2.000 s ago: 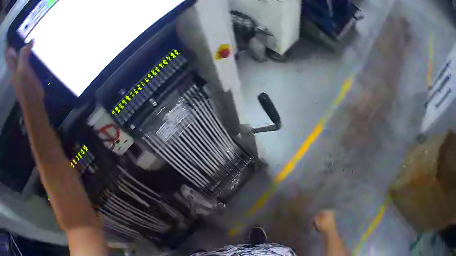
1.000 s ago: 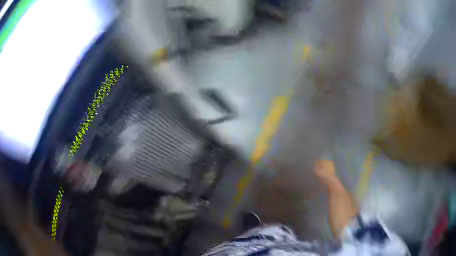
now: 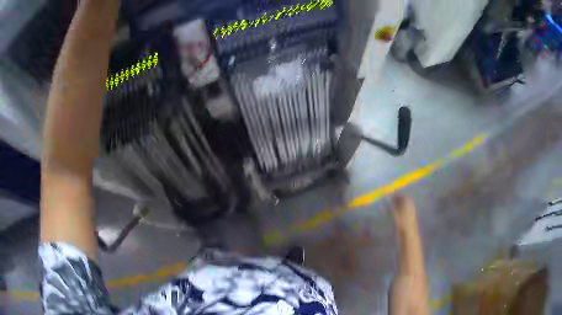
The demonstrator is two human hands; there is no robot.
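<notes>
My left forearm reaches up along the left side, and my left hand is cut off by the top edge. My right hand (image 3: pixel 403 206) is low at the right over the floor, small and blurred; I cannot tell whether its fingers are closed or hold something. In front of me is the machine's feeder bank (image 3: pixel 286 120), a row of narrow silver-grey slats with yellow marks along its top. A second bank of tape feeders (image 3: pixel 175 144) stands to its left. A white panel with a red mark (image 3: pixel 196 52) sits between them.
A grey bar with a black grip (image 3: pixel 403 129) sticks out from the machine's right side over the floor. Another handle (image 3: pixel 126 231) is at the lower left. A yellow line (image 3: pixel 400 181) crosses the floor. A brown cardboard box (image 3: pixel 502 289) stands at the lower right.
The view has turned, so the feeder banks now stand more upright and the large bright screen has left the picture. My left hand, earlier at the screen's edge, is now out of view.
</notes>
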